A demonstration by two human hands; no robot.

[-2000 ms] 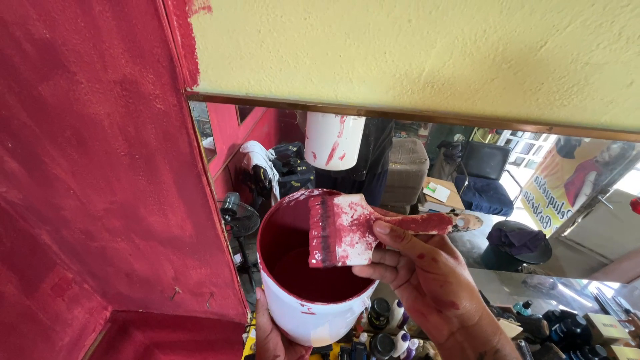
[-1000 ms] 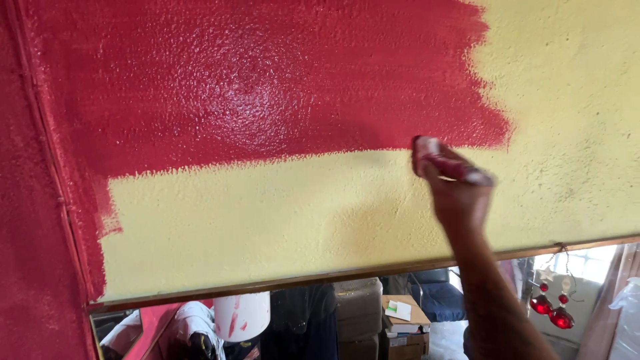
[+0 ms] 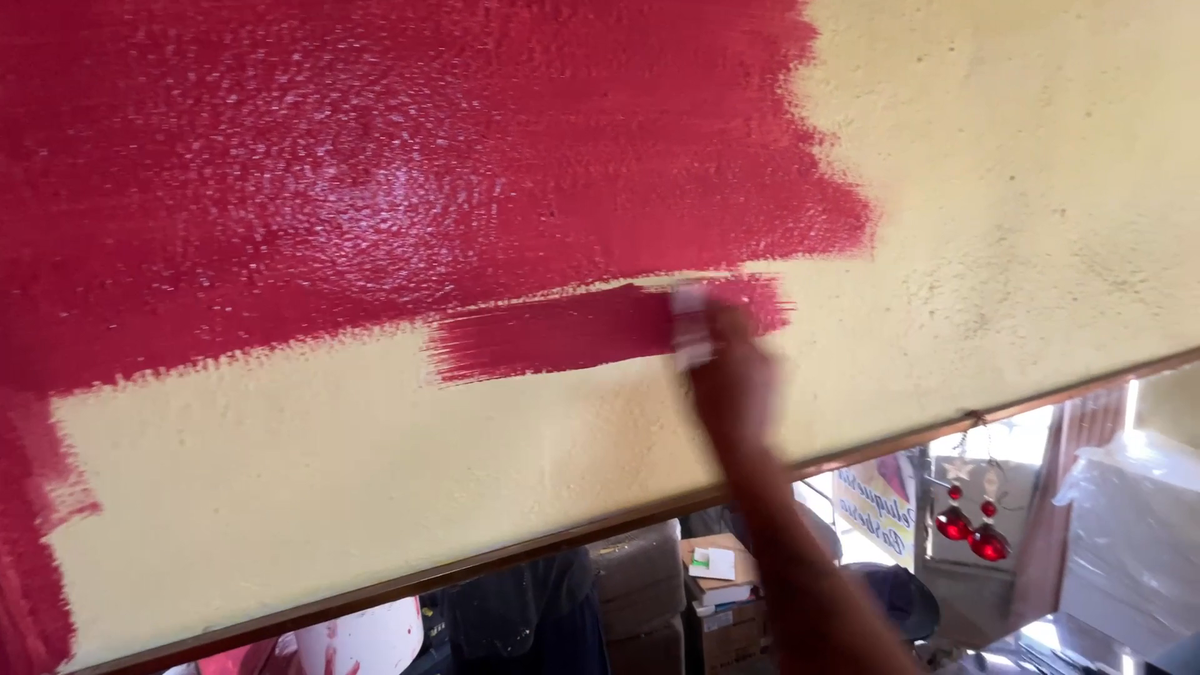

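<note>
Blurred by motion, my right hand (image 3: 736, 380) grips a paintbrush (image 3: 692, 323) whose bristles lie against the yellow wall (image 3: 309, 487). A fresh band of red paint (image 3: 553, 333) runs on both sides of the brush, just under the larger red painted area (image 3: 600, 150); a thin yellow gap parts the two along much of their length. My left hand is out of view. A white bucket with red smears (image 3: 366, 637) shows at the bottom left, reflected in the mirror.
Below the yellow wall runs the mirror's wooden frame (image 3: 562, 539). Red bauble ornaments (image 3: 970, 534) hang from it at the right. The mirror reflects stacked boxes (image 3: 731, 633), a banner with writing (image 3: 877, 506) and something wrapped in clear plastic (image 3: 1134, 525).
Two seconds ago the brush was over the paint bucket in my hands. A second ago my right hand was near the red area's lower edge; a new red band now shows below that edge.
</note>
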